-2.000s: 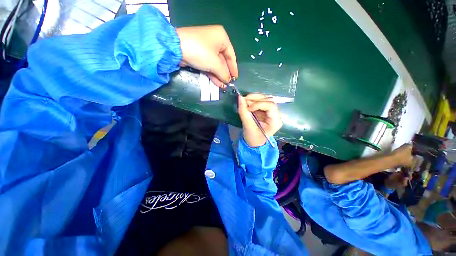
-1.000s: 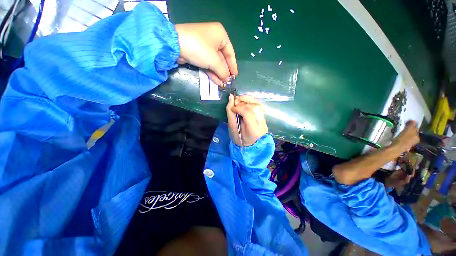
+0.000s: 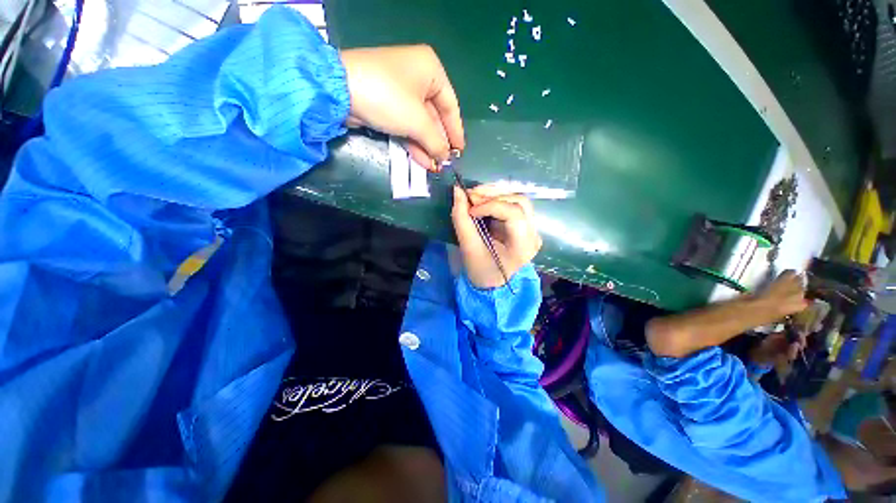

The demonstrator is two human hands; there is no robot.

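My left hand (image 3: pixel 405 98) is bare and pinches a tiny component (image 3: pixel 449 157) between thumb and fingertips, just above the bench edge. My right hand (image 3: pixel 495 234) holds thin dark tweezers (image 3: pixel 483 232), whose tip reaches the component at my left fingertips. The component is too small to make out clearly. A white card (image 3: pixel 400 175) with a dark dividing line lies under and beside my left fingertips. Tiny white adhesive pieces (image 3: pixel 511 59) are scattered on the green mat (image 3: pixel 648 108) beyond my hands. A clear film (image 3: pixel 550 157) lies on the mat beside the card.
A silvery reel (image 3: pixel 739 257) stands on the right. A brownish pile of components (image 3: pixel 779 209) lies on a white sheet beyond it. Another person's forearm (image 3: pixel 712 324) in a blue sleeve reaches in at the lower right. Shiny label sheets (image 3: pixel 147 29) lie at the upper left.
My right hand has turned the tweezers from upright back to a slant, with the tip at my left fingertips. The left hand has hardly moved. The neighbour's hand has shifted down slightly.
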